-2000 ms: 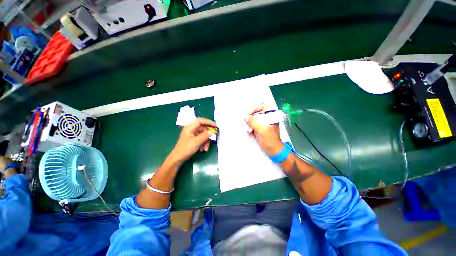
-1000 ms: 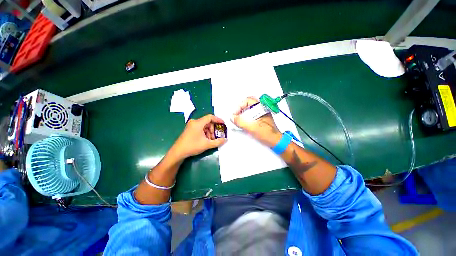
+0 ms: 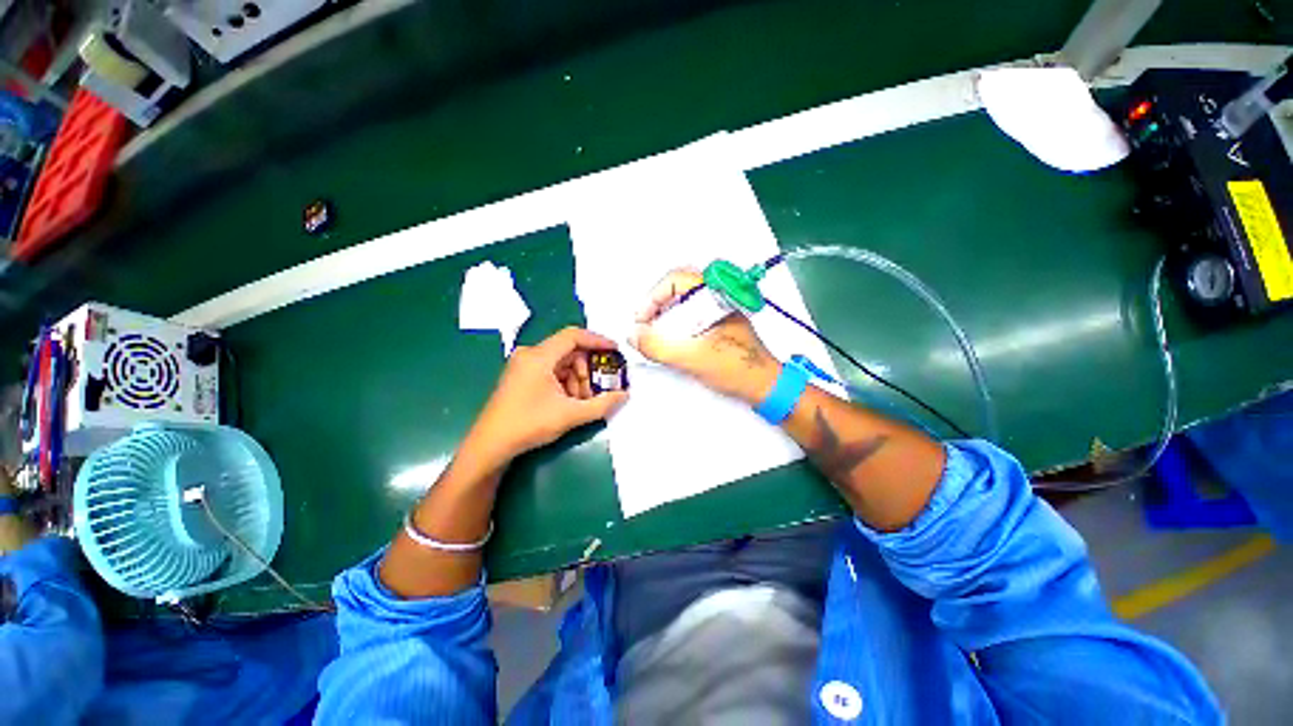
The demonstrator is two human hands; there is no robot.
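My left hand [image 3: 546,392] holds a small black component [image 3: 607,372] with yellow and white marks between thumb and fingers, over the left edge of the white paper sheet [image 3: 681,454]. My right hand [image 3: 709,341] holds the dispensing syringe [image 3: 692,315] like a pen, tilted, with its tip end towards the component. Whether the tip touches it cannot be told. A green adapter cap [image 3: 733,285] sits on the syringe's rear. A clear air hose [image 3: 929,305] and a thin black cord [image 3: 865,372] run from it to the right.
Crumpled white tissue [image 3: 492,302] lies left of the sheet. Another small component [image 3: 316,216] lies on the far green strip. A light-blue fan [image 3: 179,511] and white box [image 3: 121,372] stand left. The black controller [image 3: 1205,199] and a white rounded piece [image 3: 1052,119] are right.
My left hand has turned the component, so its marked face shows. The syringe now tilts with its green cap up and its tip end nearer the component. The view has shifted.
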